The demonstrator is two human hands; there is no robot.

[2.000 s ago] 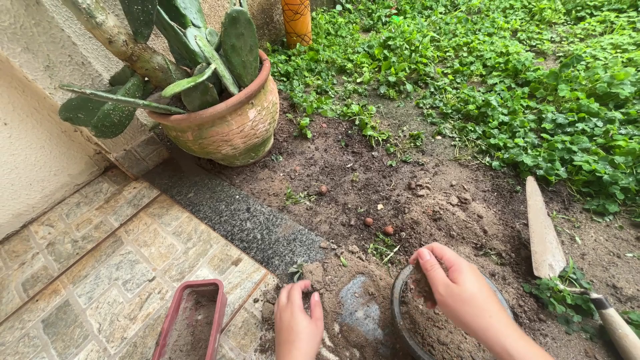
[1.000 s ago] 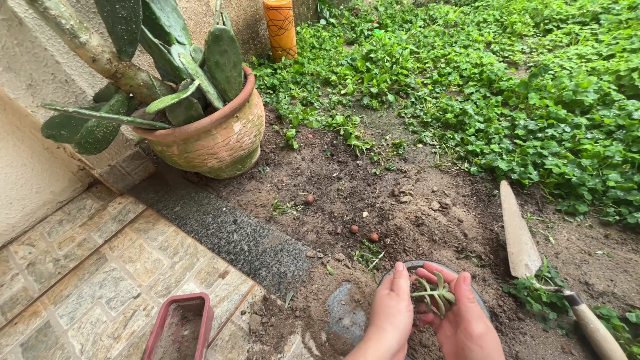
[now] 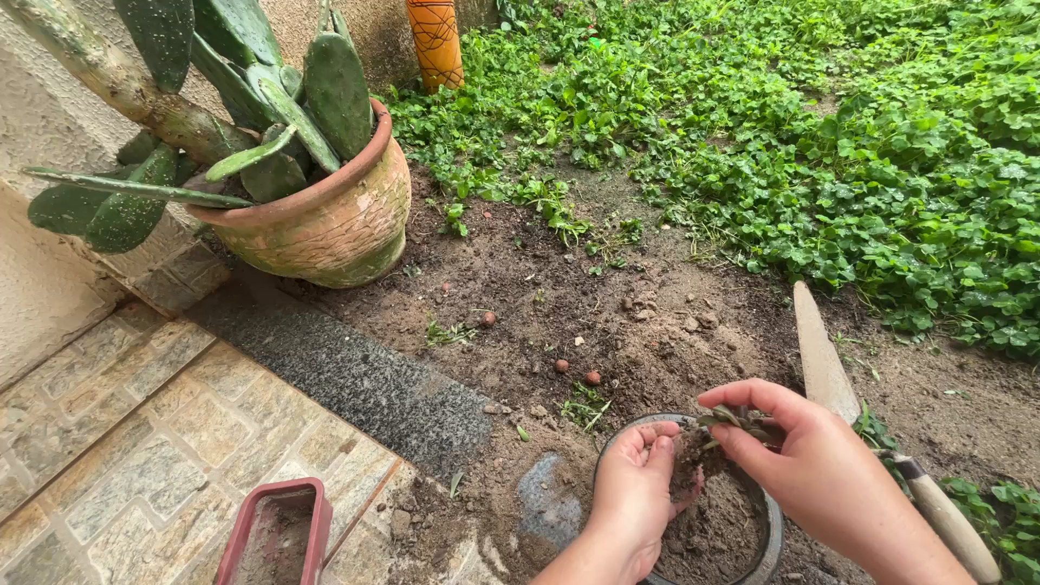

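Over a round dark pot of soil point(image 3: 770, 543), my right hand point(image 3: 800, 455) pinches a small succulent plant point(image 3: 735, 424) by its leaves. Its soil-covered root clump point(image 3: 700, 459) rests against the fingers of my left hand point(image 3: 638, 487), which cups it from the left. Some of the fingertips are hidden behind the clump. A trowel point(image 3: 825, 357) with a pale handle lies on the ground right of the pot, its blade pointing away. At the lower left, a reddish rectangular planter point(image 3: 322, 520) with some soil inside stands on the stone tiles.
A large terracotta pot point(image 3: 325, 223) with a cactus point(image 3: 337, 93) stands by the wall at the upper left. A granite slab point(image 3: 366, 382) borders the soil. Several small brown balls point(image 3: 561, 366) lie on the dirt. Leafy ground cover point(image 3: 772, 146) and an orange post point(image 3: 435, 45) are farther back.
My left hand has moved from the ground left of the pot to above it. The succulent, in both hands a second ago, is now pinched by its leaves in my right hand, with its root clump showing.
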